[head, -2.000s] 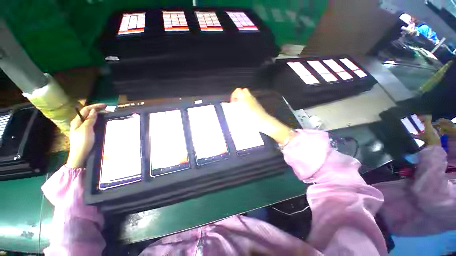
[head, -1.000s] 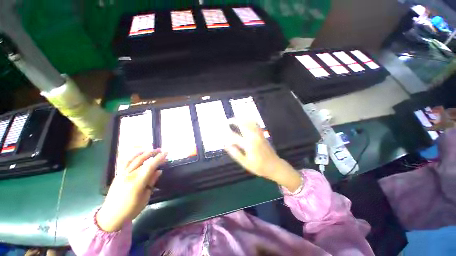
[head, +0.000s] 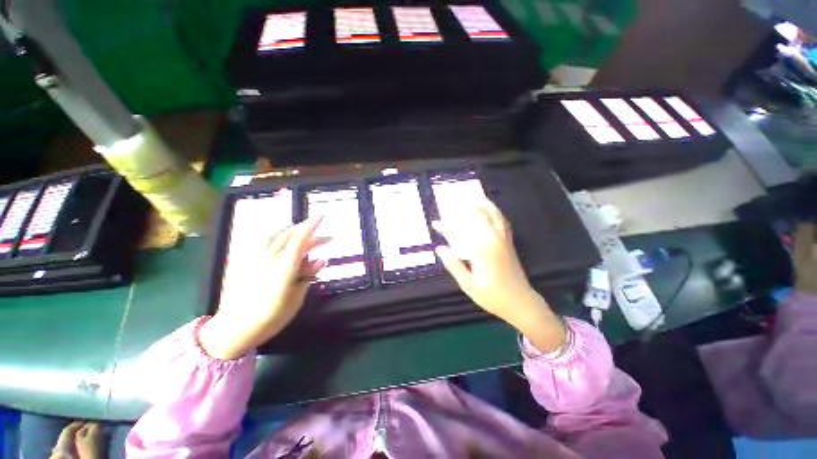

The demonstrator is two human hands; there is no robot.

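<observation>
A black phone tray [head: 358,314] lies on a short stack of trays in front of me and holds several smartphones side by side with white lit screens. My left hand [head: 273,282] is over the two left phones, fingers apart, holding nothing that I can see. My right hand [head: 484,255] is over the rightmost lit phone [head: 459,190], fingers spread, thumb near its left edge. A phone [head: 399,229] between my hands shows text rows and a dark bar low on its screen. Whether the fingertips touch the screens is unclear.
A tall black tray stack [head: 385,103] with lit phones stands behind. Side tray stacks are at left [head: 67,269] and right [head: 618,160]. A taped post [head: 161,179] stands left. A power strip [head: 624,273] with a white charger [head: 597,291] lies right. A neighbour's sleeve [head: 761,359] shows at right.
Both hands have left the tray's upper edges and come over the phones. Some screens have changed from plain white to text rows with a dark bar. The view has shifted slightly.
</observation>
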